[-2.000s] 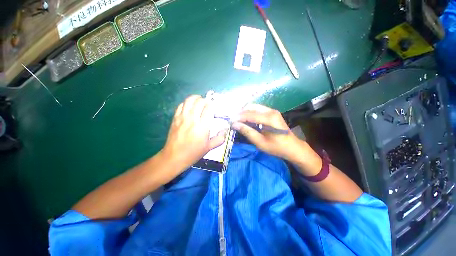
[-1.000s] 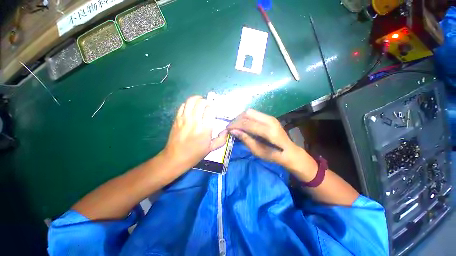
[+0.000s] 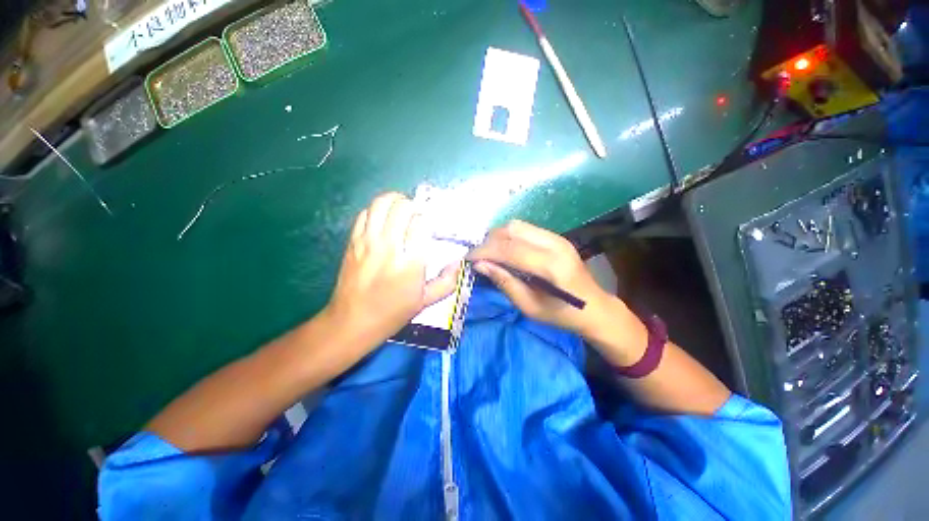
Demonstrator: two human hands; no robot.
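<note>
A smartphone assembly point(image 3: 429, 335), white with a dark lower end, lies at the bench's front edge against the blue garment. My left hand point(image 3: 381, 267) lies over its left side and grips it, thumb across the white face. My right hand point(image 3: 534, 267) holds dark, thin tweezers point(image 3: 551, 289) like a pencil, their tips at the phone's upper part near my left thumb. Strong glare whitens the phone's upper end, so the tips and any small part there cannot be made out.
A white card point(image 3: 506, 95), a pale stick point(image 3: 566, 87), a thin dark rod point(image 3: 652, 102) and a loose wire point(image 3: 257, 175) lie beyond my hands. Screw trays point(image 3: 193, 81) stand back left. A grey parts tray point(image 3: 754, 305) is at right, a yellow-black box point(image 3: 827, 88) with red light behind it.
The tweezers now slant down to the right, after lying flatter two seconds ago. The box's red light has come on since the first frame. My left hand stays on the phone.
</note>
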